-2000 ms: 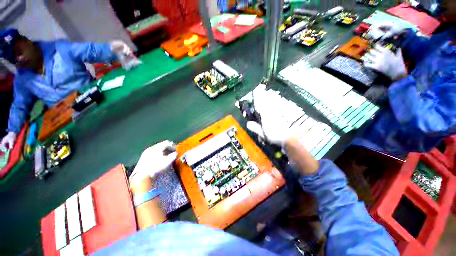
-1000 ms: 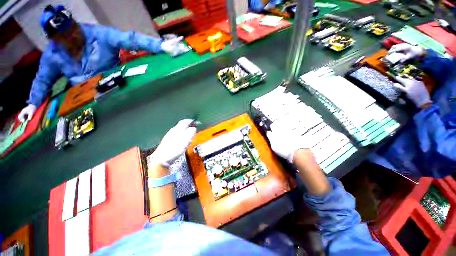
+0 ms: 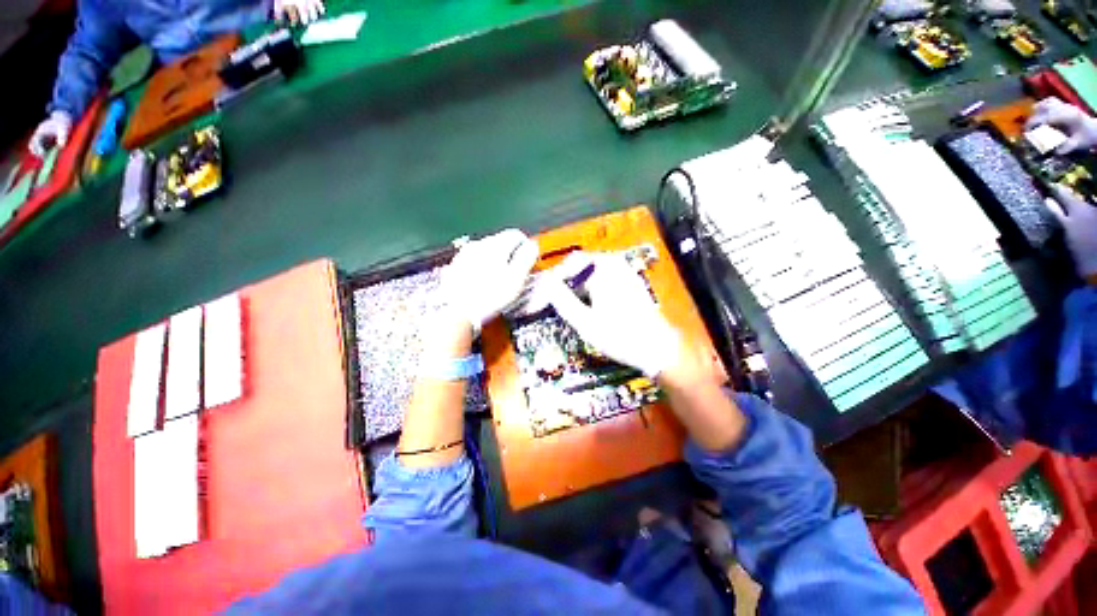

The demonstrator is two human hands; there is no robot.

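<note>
A green circuit board (image 3: 574, 383) lies on the orange fixture (image 3: 602, 456), partly covered by my hands. My gloved left hand (image 3: 491, 279) is over the fixture's upper left edge, fingers bent beside the pale heat sink, which is mostly hidden. My gloved right hand (image 3: 620, 319) reaches over the board, its fingertips close to the left hand. A small dark shape shows at its fingers; I cannot tell whether it is held. The screw tray (image 3: 397, 349) is left of the fixture, partly behind my left forearm. A black cable and dark tool (image 3: 724, 301) lie right of the fixture.
A red mat (image 3: 283, 451) with pale strips (image 3: 167, 484) is at left. Stacked pale strips (image 3: 808, 283) stand at right. Boards (image 3: 656, 78) stand on the green belt (image 3: 397, 169). Another worker's gloved hands (image 3: 1074, 223) are at far right. Red crates (image 3: 968, 529) are lower right.
My right hand has moved left from the fixture's right side to over the board. My left hand has moved in over the fixture's top. The view has tilted down and closer.
</note>
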